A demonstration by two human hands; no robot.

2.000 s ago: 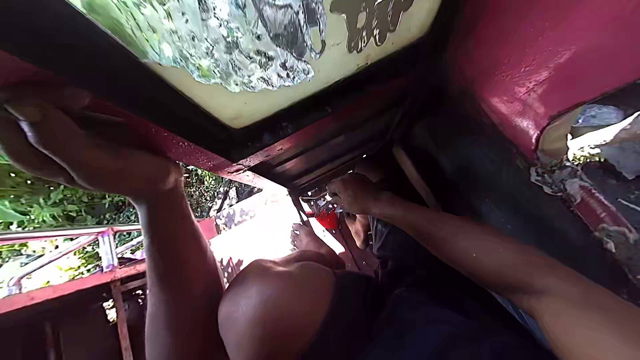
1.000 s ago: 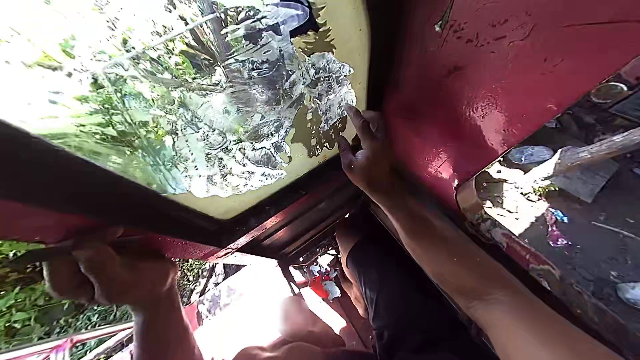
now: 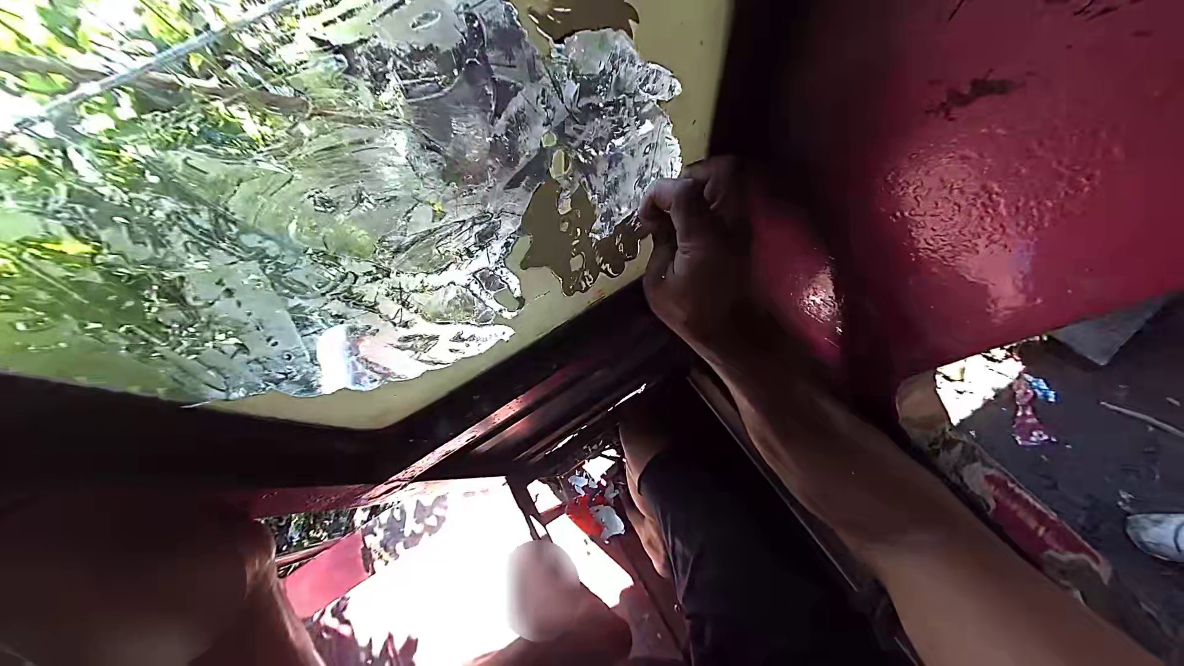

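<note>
A glass pane [image 3: 305,213] with ragged, peeling film fills the upper left, set in a black frame [image 3: 444,398]. My right hand [image 3: 689,240] rests at the pane's right edge with fingers curled, its fingertips by the torn film's lower right edge. Whether it pinches a bit of film cannot be told. My left hand [image 3: 139,573] is dark and blurred at the lower left, just below the frame; its fingers are hard to make out, and its grip is hidden.
A glossy red panel [image 3: 999,185] stands at the right, with a worn red edge [image 3: 1045,527] below it. My legs are under the frame, near a red and white object [image 3: 592,516]. Litter [image 3: 1029,412] lies on dark ground at the right.
My right hand has gone from low beneath the frame up to the pane's edge, and its fingers are now more curled than one second ago. The view has shifted closer to the pane.
</note>
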